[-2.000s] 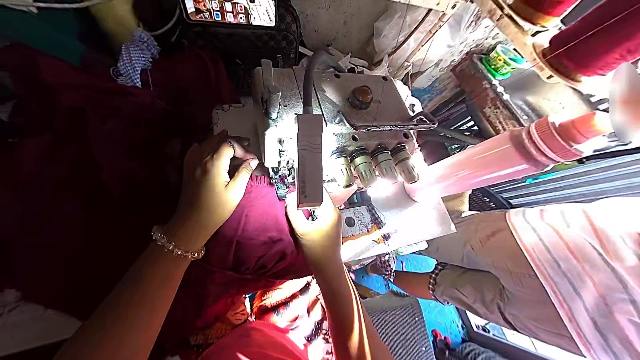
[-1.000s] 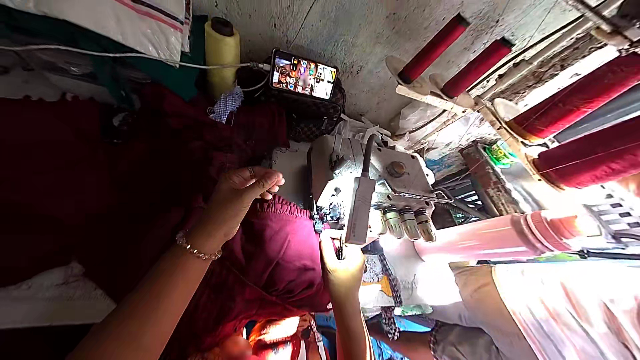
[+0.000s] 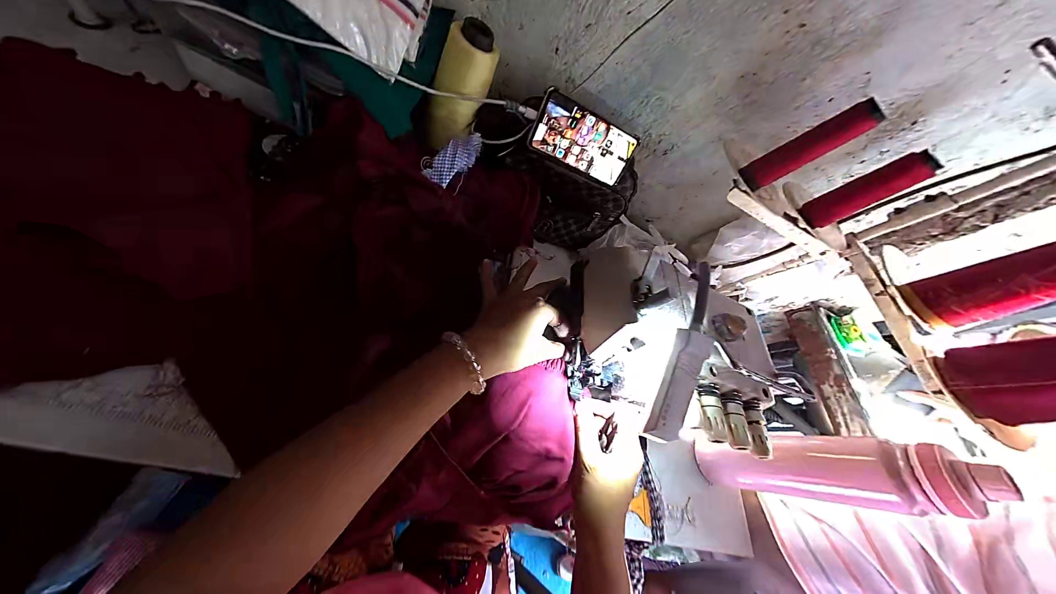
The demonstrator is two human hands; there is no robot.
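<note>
Maroon fabric lies gathered at the needle area of an overlock sewing machine. On the fabric beside the presser foot rests my left hand, its fingers spread toward the machine's front cover, the fingertips partly in shadow. Close below the foot, my right hand is at the fabric's right edge; glare hides whether its fingers grip the cloth. A lamp lights the spot brightly. More dark maroon cloth spreads out to the left.
A lit phone stands on a checked bag behind the machine, near a yellow thread cone. Red thread cones sit on a wooden rack at right. A pink bottle lies right of the machine. A white cable crosses the upper left.
My left hand has moved from the gathered edge toward the machine's cover, and its fingers have spread from a pinch. My right hand remains by the foot. The view has shifted.
</note>
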